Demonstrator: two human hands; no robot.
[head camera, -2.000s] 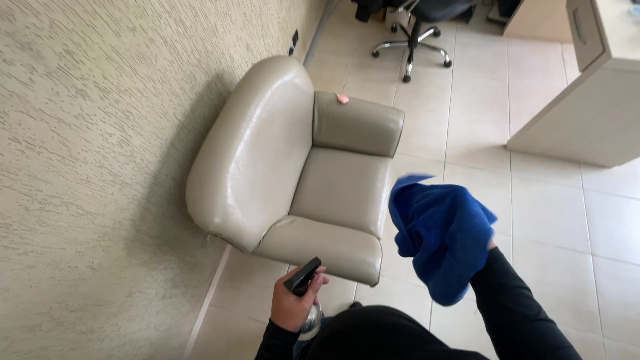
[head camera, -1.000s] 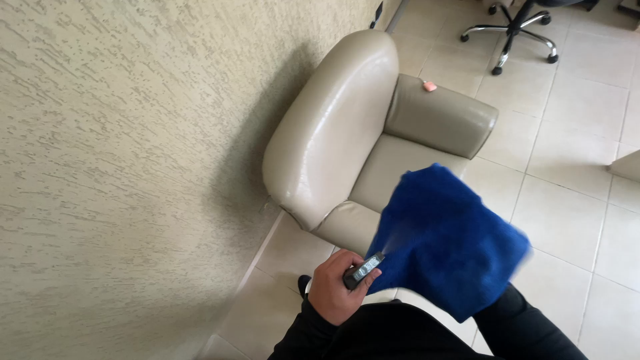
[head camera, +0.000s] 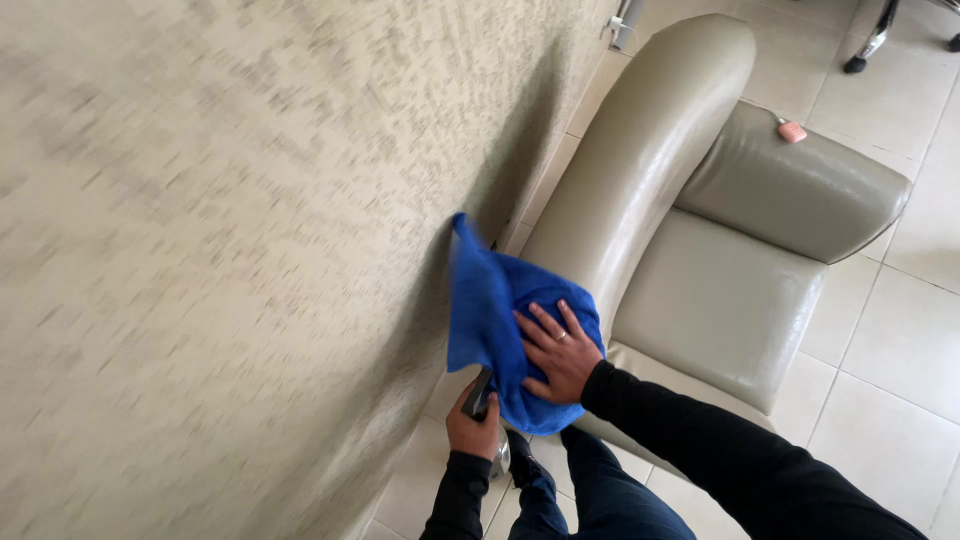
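My right hand (head camera: 559, 352) lies flat with spread fingers on a blue cloth (head camera: 480, 315), pressing it against the near end of the armchair's backrest (head camera: 645, 142). One loose corner of the cloth sticks up toward the wall. My left hand (head camera: 474, 426), just below the cloth, grips a spray bottle by its black head (head camera: 478, 394); the bottle's clear body (head camera: 501, 454) shows partly beneath the hand. The armchair is covered in shiny beige-grey leather-like material, and its near armrest is partly hidden by my right sleeve.
A textured wall (head camera: 225, 225) runs along the left, close behind the armchair. A small pink case (head camera: 791, 132) with a thin cable rests on the far armrest (head camera: 795, 180). Wheeled chair legs (head camera: 874, 37) stand at the upper right on the tiled floor (head camera: 900, 352).
The cloth, held up in my right hand before, now lies against the backrest under my palm. The view has shifted closer to the wall and armchair. My left hand still holds the bottle.
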